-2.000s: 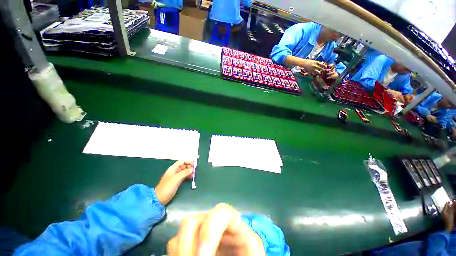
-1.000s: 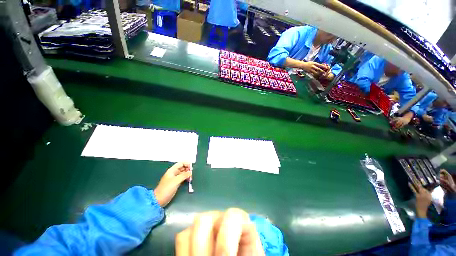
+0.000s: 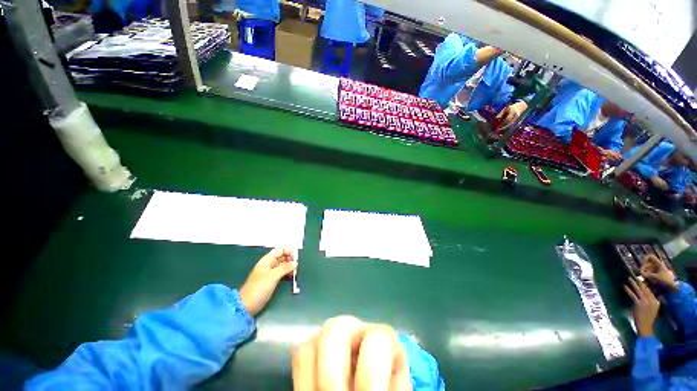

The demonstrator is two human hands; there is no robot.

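My left hand (image 3: 269, 279) is at the near edge of the left group of white sheets (image 3: 222, 219). Its fingertips pinch a narrow white strip (image 3: 296, 278) that hangs down over the green bench. My right hand (image 3: 351, 356) is large and blurred at the bottom of the frame, cut off by the edge, with its fingers curled. Whatever its fingertips may hold is hidden. A second, smaller group of white sheets (image 3: 374, 235) lies to the right of the first.
A clear plastic strip (image 3: 593, 302) lies at the right. Beyond it, another person's hands work at a black tray (image 3: 640, 256). A red panel of parts (image 3: 395, 111) lies on the far side. A white-wrapped post (image 3: 89, 148) stands at the left, with stacked trays (image 3: 126, 55) behind.
My right hand has shifted slightly right and its fingers are more curled. My left hand stays at the sheets with the strip. The person at the right has moved their hands over the black tray.
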